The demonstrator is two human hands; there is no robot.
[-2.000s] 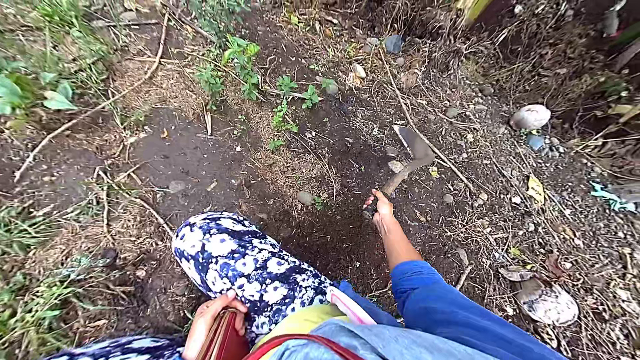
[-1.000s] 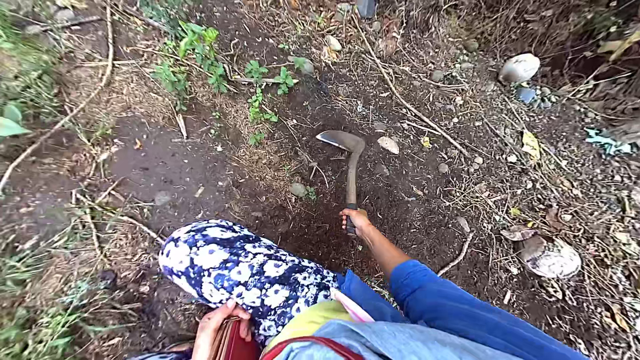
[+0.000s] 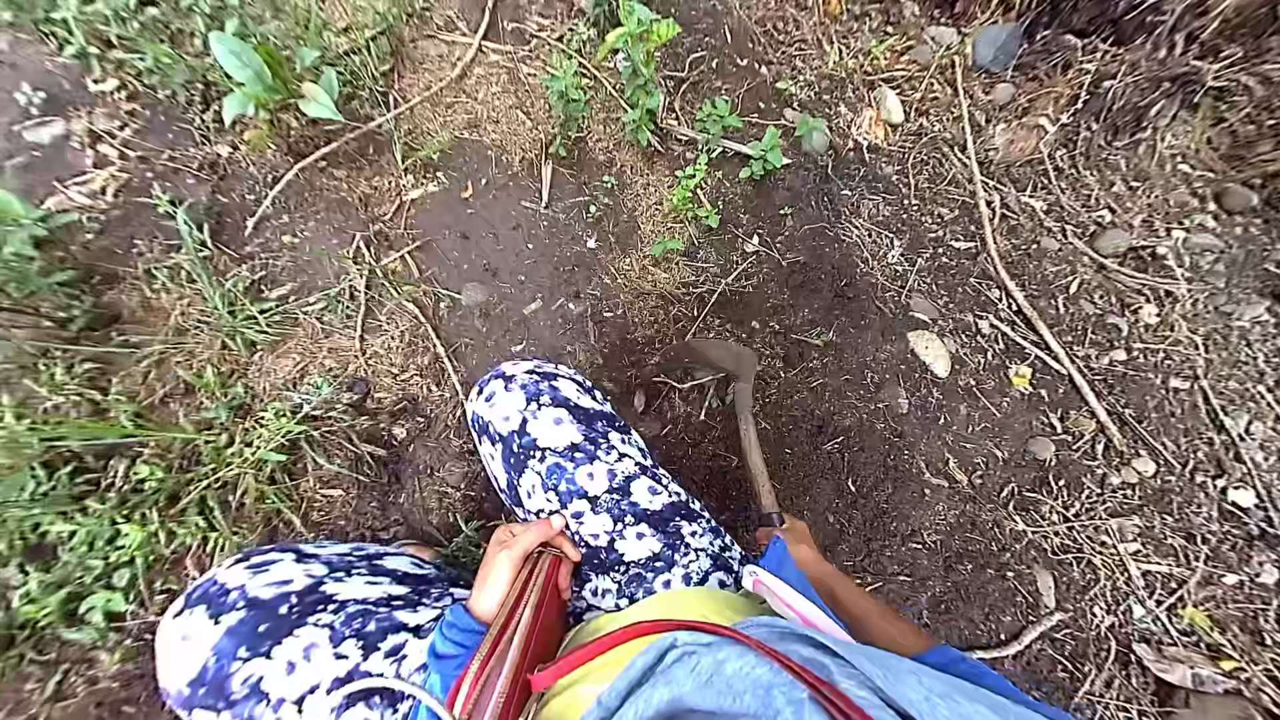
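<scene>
My right hand (image 3: 792,545) is closed around the lower end of a curved hand hoe (image 3: 750,430), at the lower middle right. The tool's handle points away from me and its bent blade turns left, low over or touching the dark soil; which of the two cannot be told. My left hand (image 3: 523,560) rests at my lap with its fingers over the top edge of a red zippered bag (image 3: 535,625), beside my knee in floral trousers (image 3: 590,470).
Small green weeds (image 3: 690,190) grow ahead of the blade. A long dry stick (image 3: 1020,300) and a pale stone (image 3: 930,353) lie to the right. Grass (image 3: 200,470) covers the left side, and a second stick (image 3: 370,125) lies upper left.
My right hand has drawn the tool back towards my body, and its blade has come near my knee. The blade pointed away two seconds ago and now turns left. My left hand stays on the bag.
</scene>
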